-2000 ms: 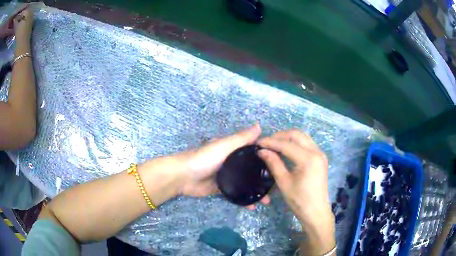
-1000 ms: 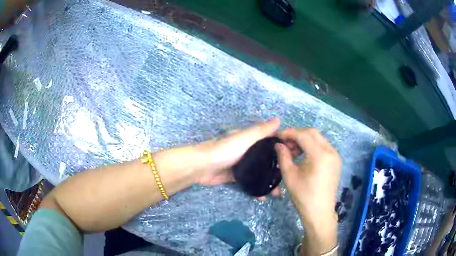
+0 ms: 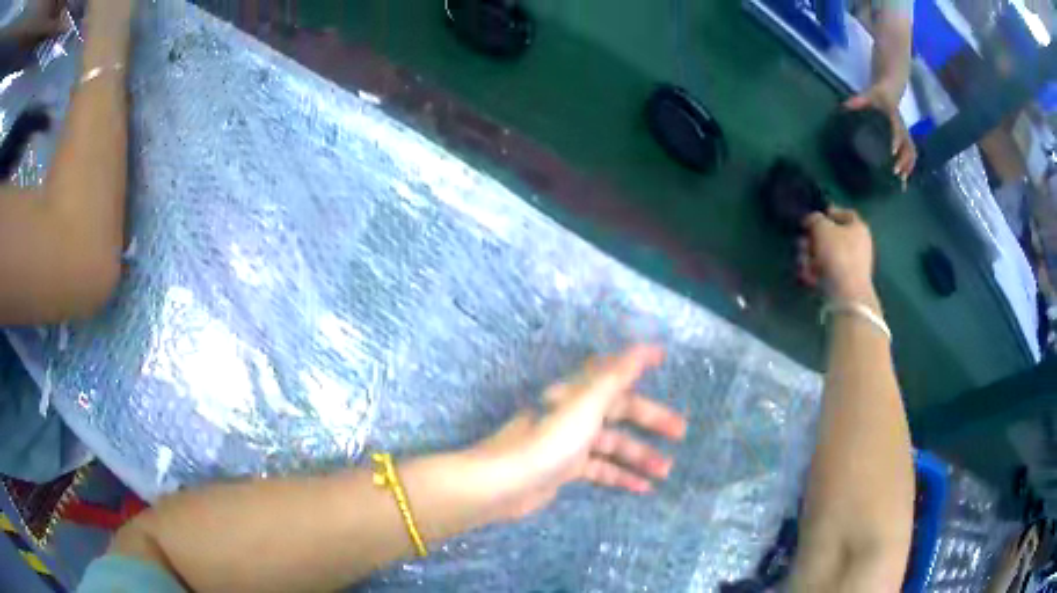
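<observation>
My left hand (image 3: 580, 440) is open and empty above the bubble wrap (image 3: 313, 243), palm turned to the right, fingers apart. My right hand (image 3: 839, 249) is stretched out over the green conveyor belt (image 3: 603, 104), its fingers on the near edge of a round black housing (image 3: 788, 195). Another round black housing (image 3: 685, 127) lies on the belt to the left of it, and one more (image 3: 491, 26) lies further left at the top edge.
Another person's hand (image 3: 898, 133) holds a black housing (image 3: 861, 148) across the belt. A small black unit (image 3: 940, 270) lies at the belt's far right. The blue bin (image 3: 930, 521) is mostly behind my right forearm. Another person's arm (image 3: 70, 220) rests at the left.
My left hand has let go of the housing and opened. My right hand has moved from it up and right to a housing on the belt. More housings and another person's hand have come into view.
</observation>
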